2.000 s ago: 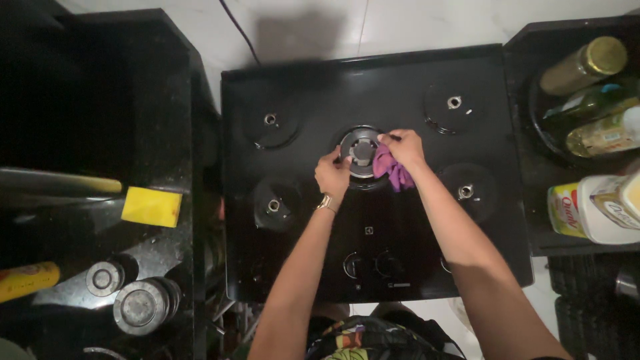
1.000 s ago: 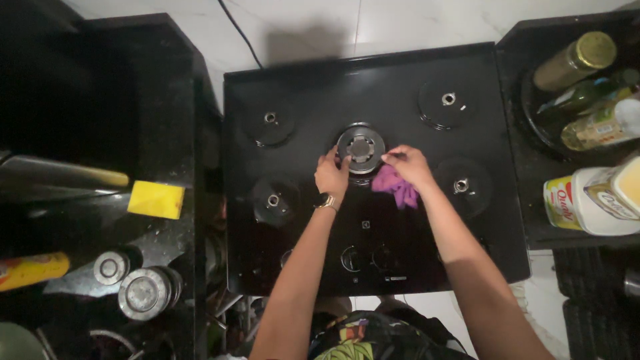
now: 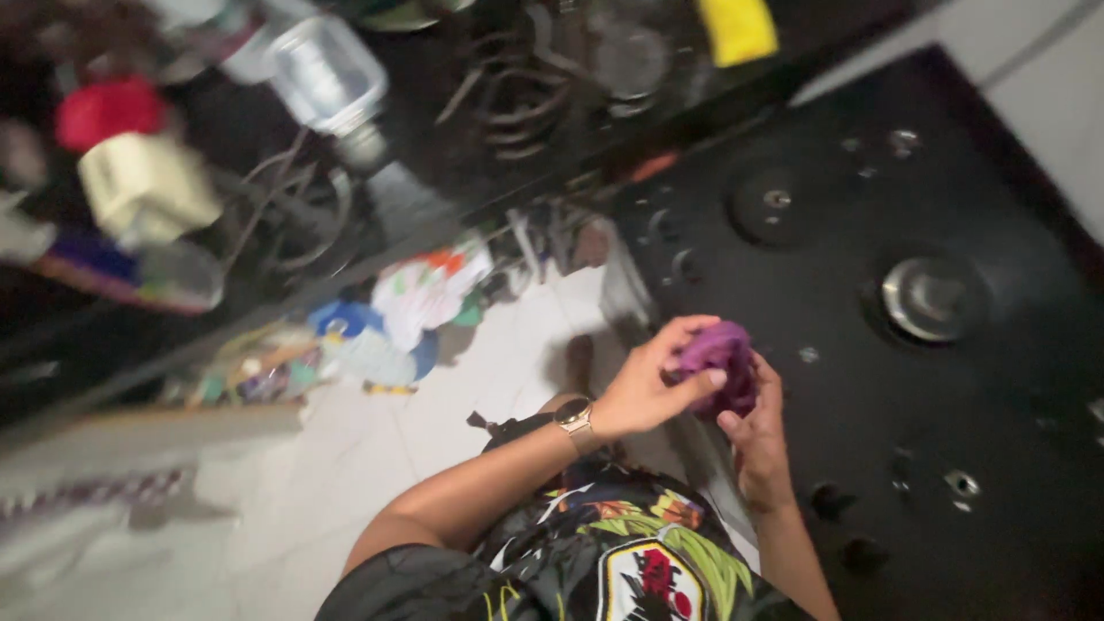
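Note:
A purple cloth is bunched between both my hands, at the front edge of the black gas cooktop. My left hand, with a watch on the wrist, holds it from the left, thumb across the front. Around its right side curl the fingers of my right hand; whether something else is inside the cloth I cannot tell. The central burner sits on the cooktop to the right of my hands. Smaller burner openings, one of them upper left, show bare metal nozzles.
A dark counter runs along the upper left, with a yellow sponge cloth, a clear container and a blurred red-topped item. Burner parts lie near the yellow cloth. Bags hang or stand below, over the white tiled floor.
Both hands have left the central burner and now meet around the purple cloth at the cooktop's front edge. The view has swung strongly left.

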